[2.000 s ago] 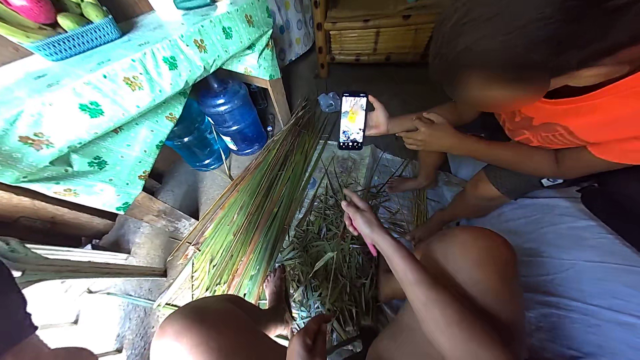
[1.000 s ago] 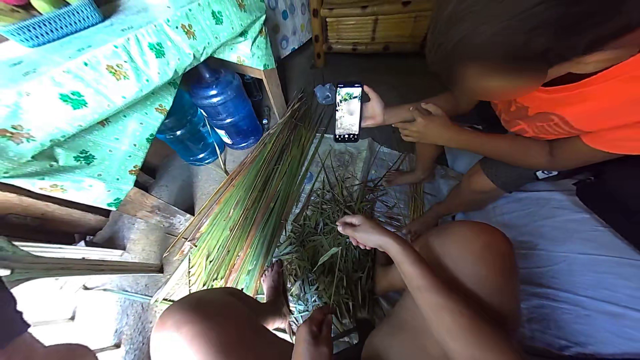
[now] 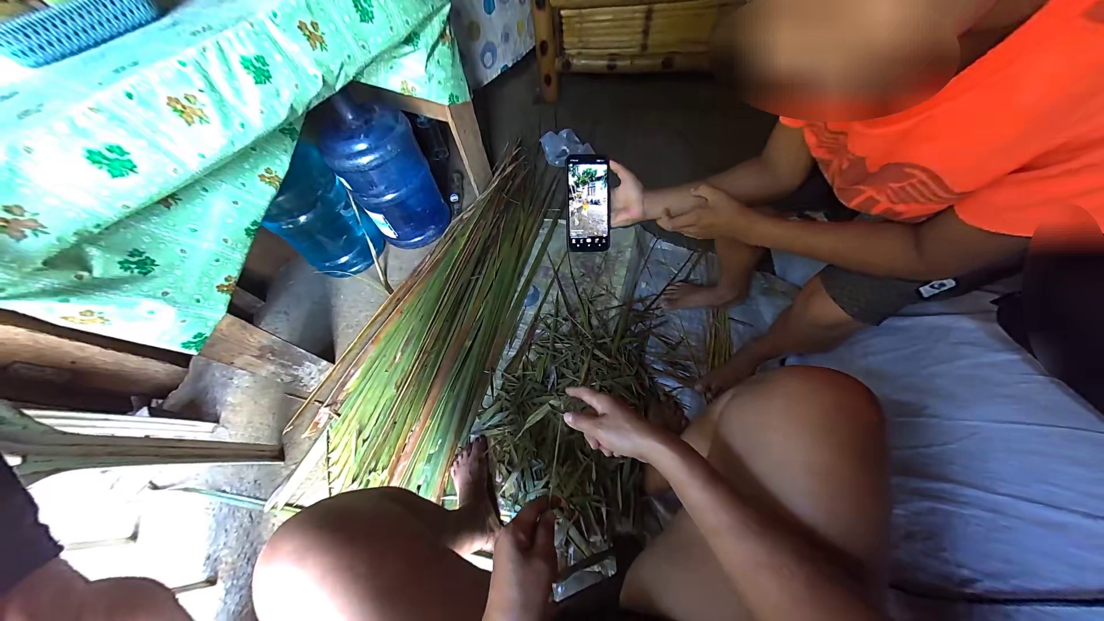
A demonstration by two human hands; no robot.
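Observation:
A heap of short cut leaf strips (image 3: 586, 371) lies on the floor between my knees. Over its near part is my right hand (image 3: 612, 424), fingers partly curled with the index finger extended; a thin strip may run below it, but its hold is unclear. My left hand (image 3: 528, 539) is low at the heap's near edge, fingers bent together, and whatever it may grip is hidden. Left of the heap lies a large sheaf of long green and brown leaves (image 3: 431, 345), fanned toward me.
A person in an orange shirt (image 3: 975, 164) sits at the right, holding out a smartphone (image 3: 588, 203) above the heap's far end. Blue water jugs (image 3: 388, 177) stand under a table with a green patterned cloth (image 3: 172, 155). A pale sheet (image 3: 975, 448) covers the right side.
Two seconds ago my right hand was raised higher over the heap with a pink-handled thing in it; that thing no longer shows. The other person still holds out the phone.

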